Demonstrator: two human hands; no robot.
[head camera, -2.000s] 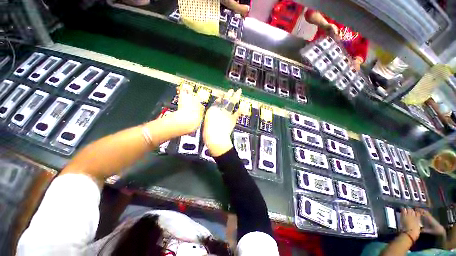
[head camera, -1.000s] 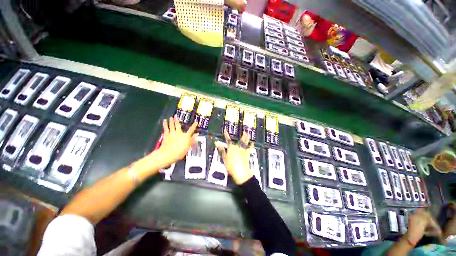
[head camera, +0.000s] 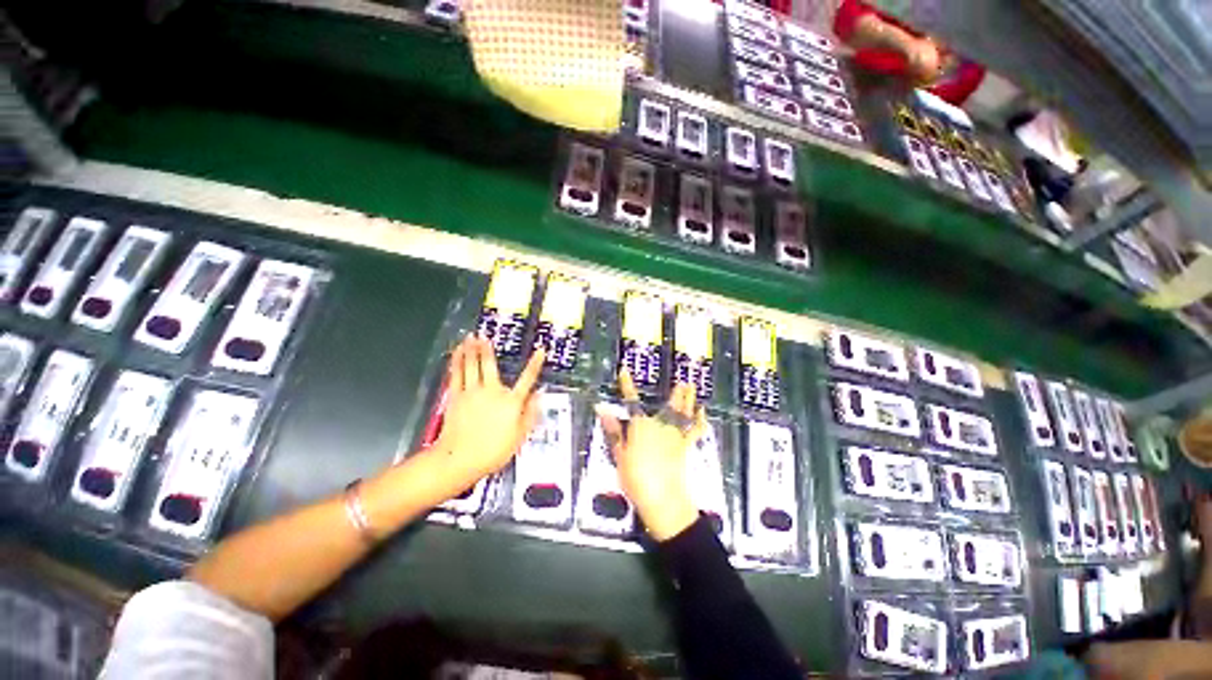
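A clear tray (head camera: 807, 558) holds two rows in front of me. The far row has several parts with yellow-edged squares above dark key grids (head camera: 641, 339). The near row has white phone housings (head camera: 544, 458) with dark ovals. My left hand (head camera: 481, 412) lies spread over the tray's left part, fingertips below the far row's left pieces. My right hand (head camera: 658, 458) is over the near row, fingers apart, fingertips at the middle key grids. A small dark grey thing shows on its fingers, and I cannot tell what it is. My hands partly hide some near housings.
Trays of white housings lie at left (head camera: 120, 432) and right (head camera: 888, 474). Another tray (head camera: 691, 199) is on the green conveyor (head camera: 332, 146). A yellow dotted sheet (head camera: 552, 53) hangs above it. A person's arm with a red sleeve (head camera: 893, 37) is beyond the conveyor.
Both hands have come down from the tray's far edge, where they were close together, and are now spread apart over the tray. The view has shifted, and the head at the bottom has mostly left it.
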